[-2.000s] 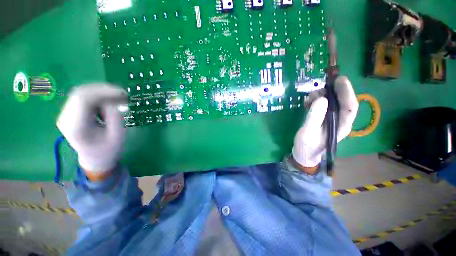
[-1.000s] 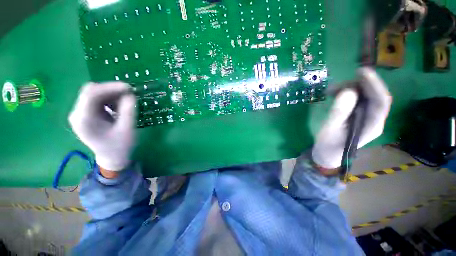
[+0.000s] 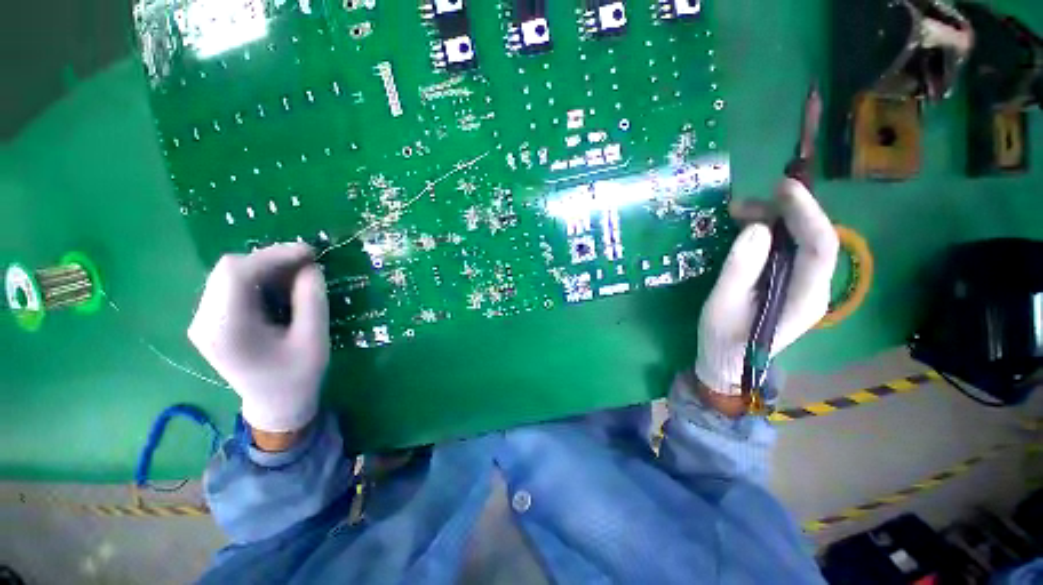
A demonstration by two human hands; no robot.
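Observation:
A large green circuit board [image 3: 458, 126] lies on the green mat with its flat solder side up. My left hand [image 3: 265, 326], in a white glove, is at the board's lower left edge, closed on a thin solder wire [image 3: 400, 206] that reaches out over the board. My right hand [image 3: 772, 286], in a white glove, is just off the board's right edge. It holds a soldering iron [image 3: 805, 137] with its tip pointing away from me, clear of the board. A solder spool [image 3: 53, 287] with green rims lies to the left, its wire running to my left hand.
A yellow tape ring [image 3: 852, 278] lies partly behind my right hand on the green mat [image 3: 515, 377]. Two iron stands with yellow-brown sponges [image 3: 885, 135] are at upper right. A black round holder [image 3: 989, 320] stands at the right. A blue cord [image 3: 154, 440] hangs by my left wrist.
The board shows lower and further left in the view. The solder wire now stretches visibly over it. My right hand and the iron went right, then came back left, and the iron is now sharp.

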